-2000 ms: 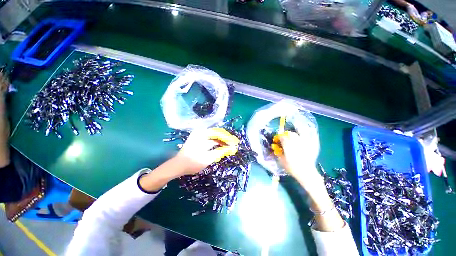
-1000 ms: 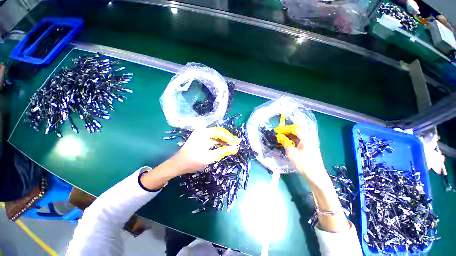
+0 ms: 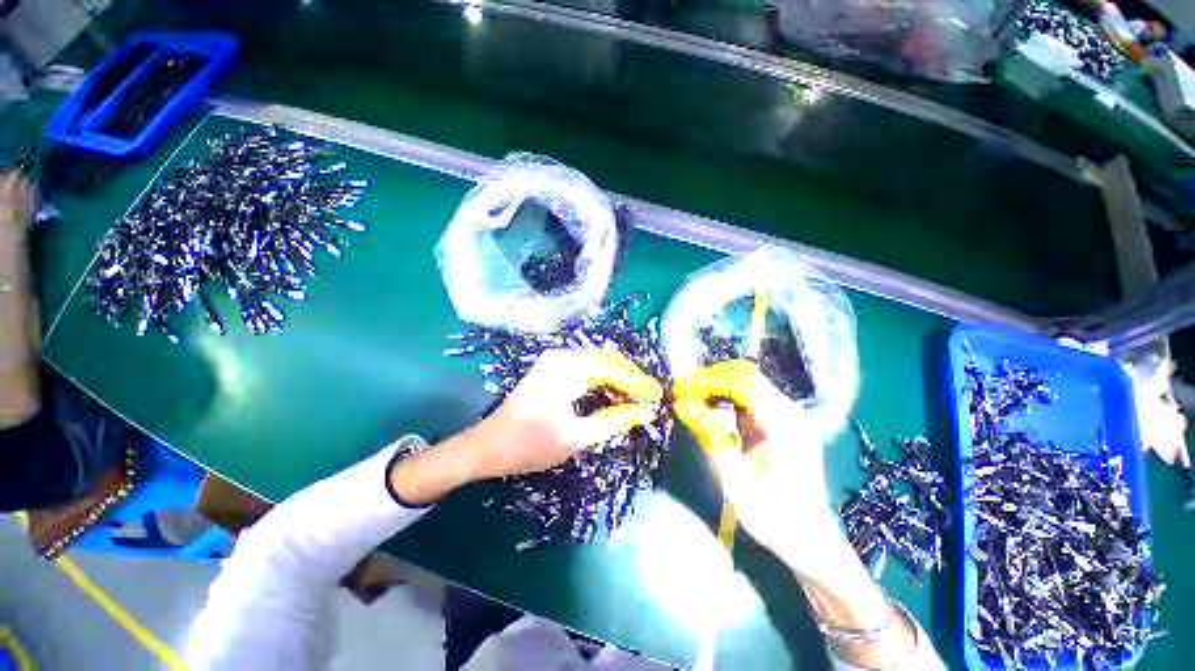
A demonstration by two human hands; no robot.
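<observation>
My left hand (image 3: 566, 409), with yellow finger cots, is over the central pile (image 3: 577, 492) of black-and-silver pieces. Its fingertips are pinched together around a small dark part, mostly hidden. My right hand (image 3: 756, 439), also in yellow cots, meets it fingertip to fingertip in front of the right clear plastic bag (image 3: 839, 344). Whether the right fingers hold a part of their own is too small to tell. The right bag is open at the top with black parts inside. The left clear plastic bag (image 3: 461, 262) stands behind the pile, open, with black parts inside.
A small right pile (image 3: 898, 505) lies beside the blue plastic tray (image 3: 961, 433) full of pieces. A far-left pile (image 3: 216, 230) and a far-left blue tray (image 3: 79, 138) are at the left. A metal rail borders the dark conveyor behind. Another person's arm (image 3: 16, 302) shows at the left edge.
My right hand has come out of the right bag and moved left and down to meet my left hand's fingertips. The whole view has shifted slightly.
</observation>
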